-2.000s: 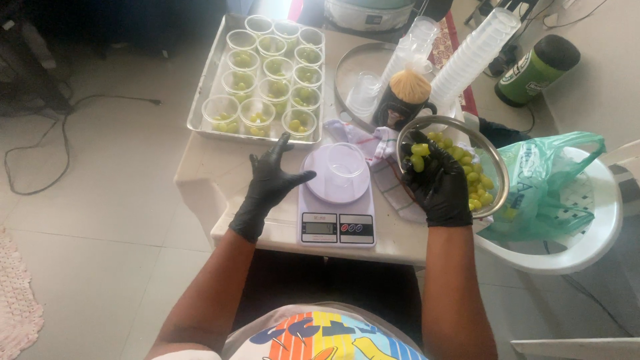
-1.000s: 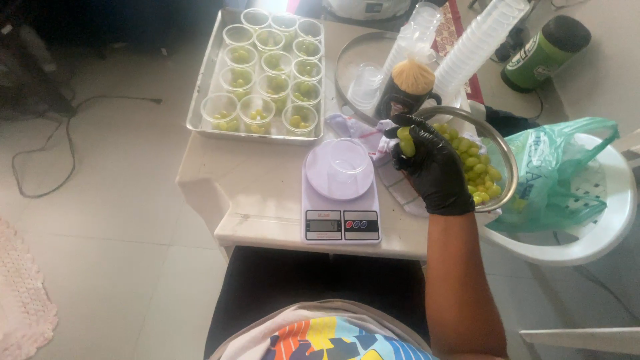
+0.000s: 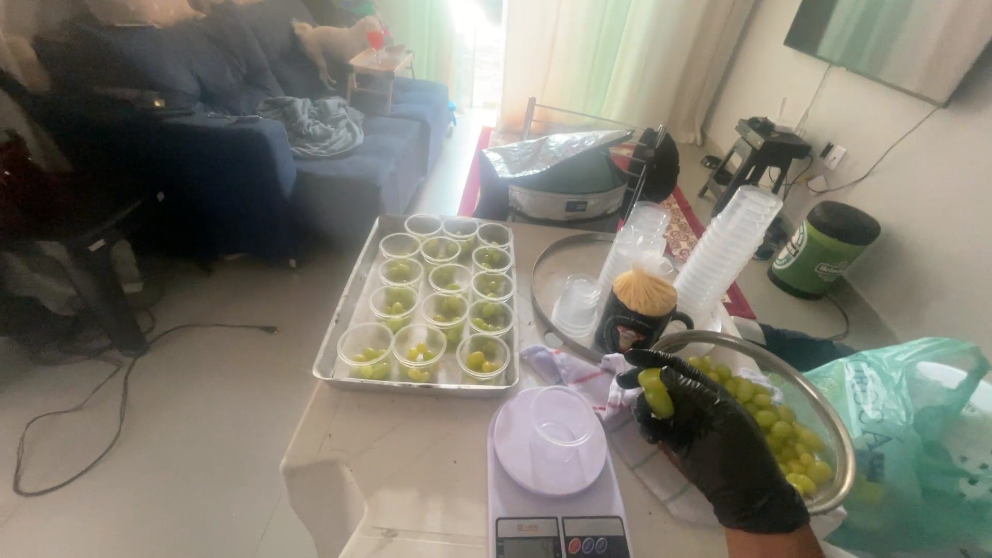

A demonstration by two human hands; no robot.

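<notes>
My right hand (image 3: 705,434), in a black glove, holds green grapes (image 3: 656,394) between thumb and fingers over the left rim of a steel-rimmed bowl (image 3: 841,465). More green grapes (image 3: 783,426) lie in that bowl. Left of the hand, a clear plastic cup (image 3: 562,418) stands on the round plate of a white kitchen scale (image 3: 515,465); no grapes show in it. A metal baking tray (image 3: 418,387) farther left carries several clear cups (image 3: 482,356), many with grapes inside. My left hand is out of view.
Behind the bowl are a dark mug (image 3: 632,322) with a tied bag in it, a round metal tray (image 3: 542,267) and stacked plastic cups (image 3: 728,248). A kitchen cloth (image 3: 643,457) lies under the bowl. A green plastic bag (image 3: 891,411) is at the right, an insulated bag (image 3: 570,198) beyond the table.
My left hand, beside the scale two seconds ago, has left the view. My right hand has stayed at the bowl's left side, holding grapes. The view has tilted up toward the room.
</notes>
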